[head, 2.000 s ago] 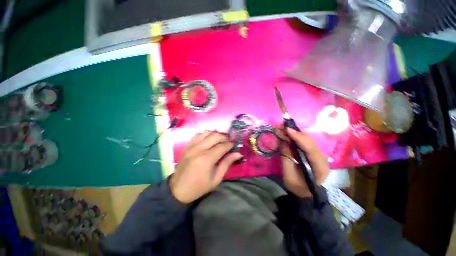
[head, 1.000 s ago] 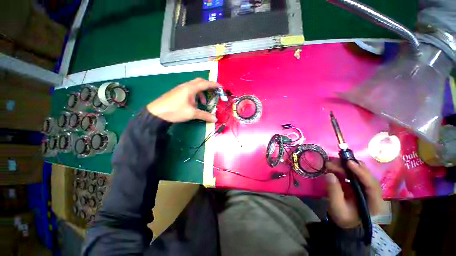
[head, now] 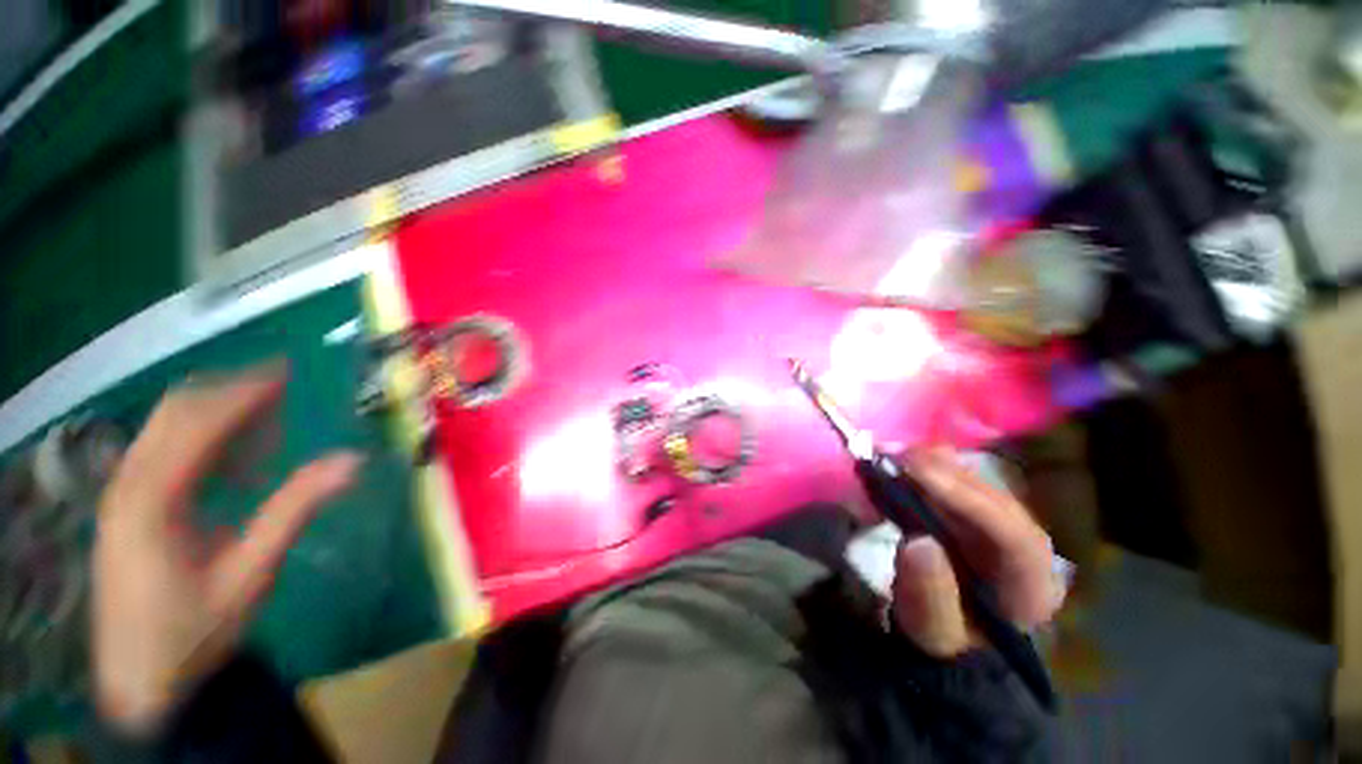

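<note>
The frame is blurred. My right hand (head: 971,552) holds the black soldering iron (head: 907,505), its slim tip pointing up and left over the red sheet (head: 598,269). A ring unit (head: 714,440) lies on the sheet left of the iron tip, with a second dark ring and leads (head: 639,433) touching or close beside it. Another ring unit (head: 481,361) lies farther left near the yellow tape, with dark leads at its left. My left hand (head: 194,545) is over the green mat, fingers apart, with nothing seen in it.
A clear funnel (head: 859,194) stands at the upper right, with a metal arm (head: 657,23) crossing the top. A round amber pot (head: 1031,284) sits beside the funnel. A grey-framed dark panel (head: 403,191) lies beyond the sheet. Blurred units (head: 60,508) stand at the far left.
My left hand has left the leads by the left ring and moved left over the green mat, now open. My right hand still holds the iron. The whole view has shifted and tilted.
</note>
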